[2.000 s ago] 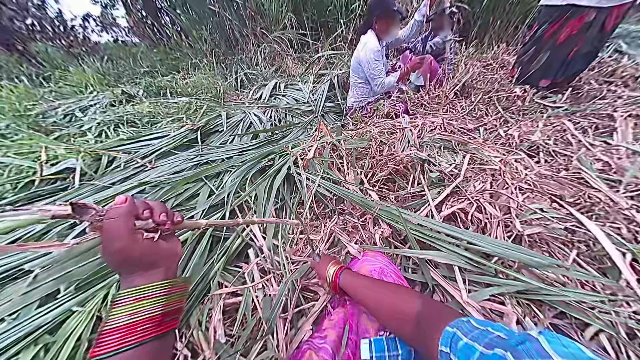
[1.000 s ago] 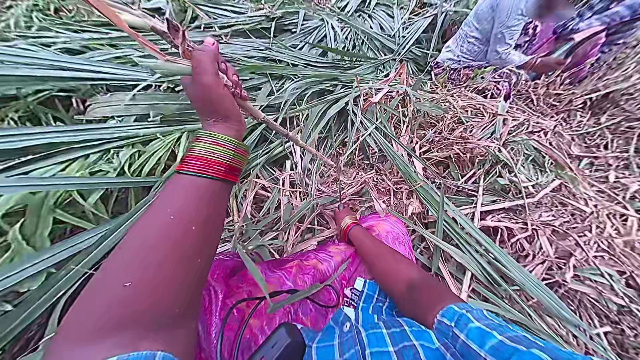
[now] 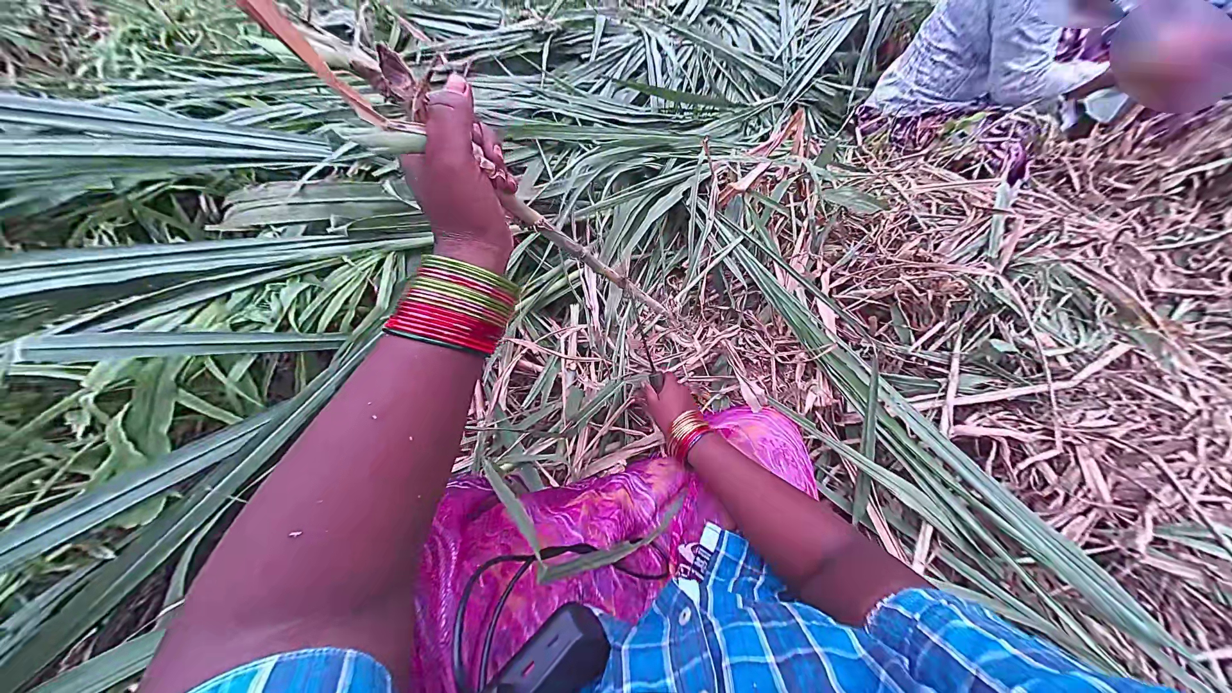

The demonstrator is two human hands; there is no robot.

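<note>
My left hand (image 3: 462,183), with red and green bangles at the wrist, is closed around a long plant stalk (image 3: 587,258), which looks like cane, at the upper left. Dry and green leaves stick out past the fist. The stalk slants down to the right, its lower end near a thin dark blade (image 3: 647,346). My right hand (image 3: 667,399) grips the handle of that blade low in the middle, just above my pink skirt (image 3: 577,510). Whether the blade touches the stalk cannot be told.
Long green leaves (image 3: 318,202) cover the ground at left, and dry straw-like leaves (image 3: 1088,318) lie at right. Another person (image 3: 982,58) sits at the upper right. A black device (image 3: 558,654) with a cable rests at my lap.
The view has tilted down and turned. My left hand stays closed on the stalk and my right hand remains low near its lower end.
</note>
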